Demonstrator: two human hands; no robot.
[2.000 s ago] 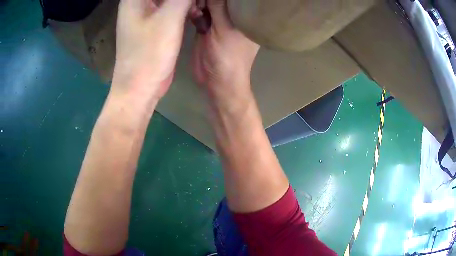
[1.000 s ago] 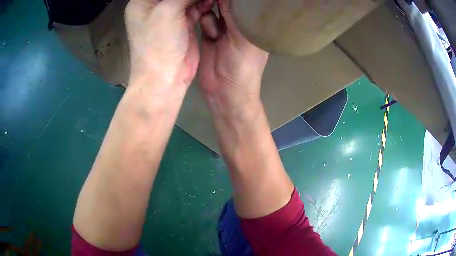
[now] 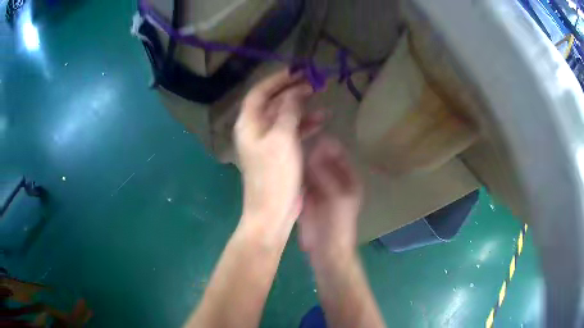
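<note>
A purple cord (image 3: pixel 240 51) runs across the top of the beige underside and has a knot (image 3: pixel 314 75) near the middle. My left hand (image 3: pixel 272 138) is just below the knot, with curled fingers close to it; whether they touch or pinch the cord cannot be told. My right hand (image 3: pixel 330 192) is blurred, lower and to the right, with bent fingers; nothing clear shows in it. A rounded beige body (image 3: pixel 403 122) bulges to the right of the knot. A dark band (image 3: pixel 211 86) curves at the upper left.
A cream curved rail (image 3: pixel 512 102) crosses the right side close to the view. A flat beige panel (image 3: pixel 400 202) lies behind my hands. A grey-blue bin (image 3: pixel 419 236) stands on the green floor beyond it. Yellow-black tape (image 3: pixel 506 282) is at the lower right. Orange-brown pieces (image 3: pixel 45 301) lie lower left.
The view has shifted, so the purple cord, its knot and more of the rail now show. My hands sit lower in the picture and have moved apart from each other.
</note>
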